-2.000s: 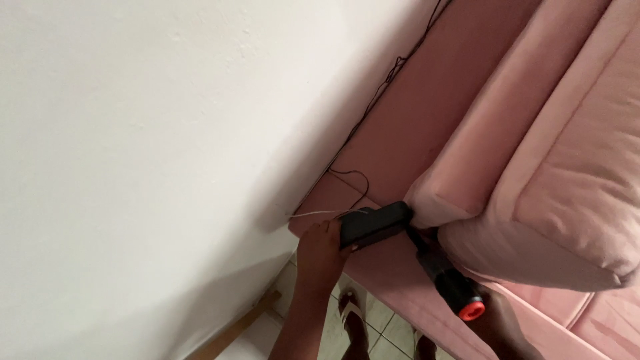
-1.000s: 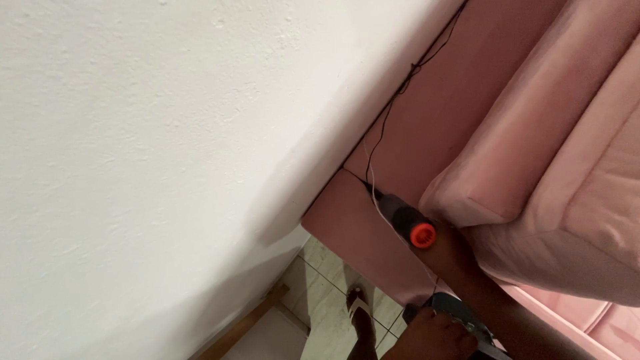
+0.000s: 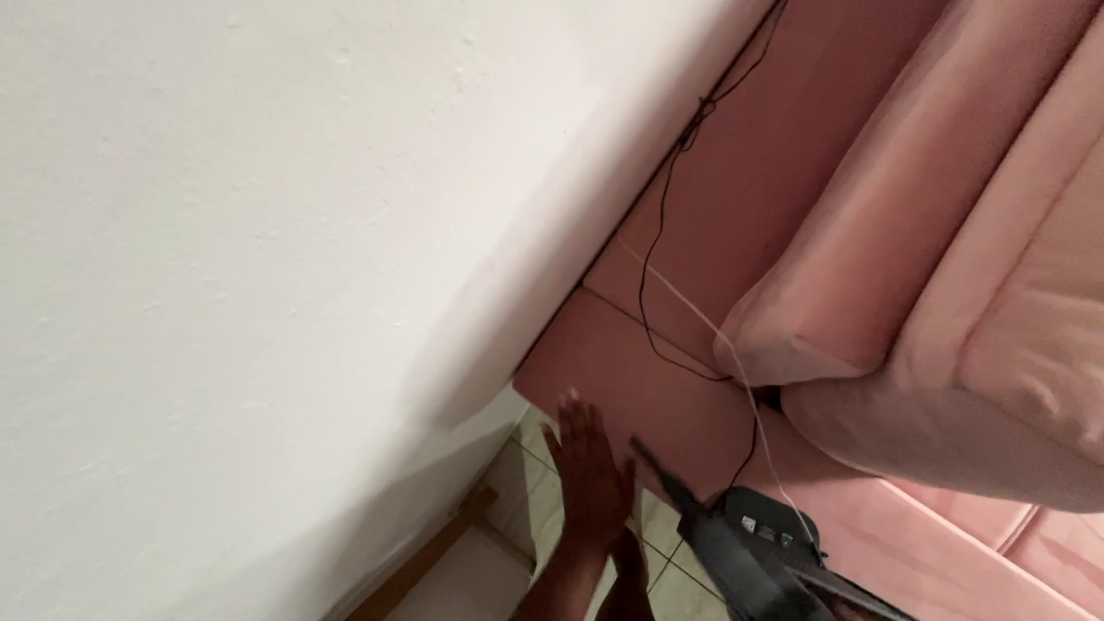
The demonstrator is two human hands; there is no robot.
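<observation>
My left hand [image 3: 591, 466] is spread flat with its fingers extended, over the lower corner of the pink upholstered sofa [image 3: 647, 379], and holds nothing. To its right, a black handheld device with a narrow nozzle [image 3: 733, 552] points up and left over the sofa edge, slightly blurred. Beside it lies or hangs a black box with small labels [image 3: 763, 522], with a black cord and a white cord [image 3: 703, 315] leading to it. My right hand cannot be made out; the lower part of the device runs to the frame's bottom.
A white wall [image 3: 259, 259] fills the left side. A tangled black cable [image 3: 703, 112] runs along the gap between wall and sofa. Thick pink cushions [image 3: 828, 259] rise on the right. Tiled floor [image 3: 535, 492], a foot and a brown wooden edge [image 3: 423, 561] show below.
My left hand has let go of the black box and moved up and left to the sofa corner. The black device has moved lower, and its red end no longer shows.
</observation>
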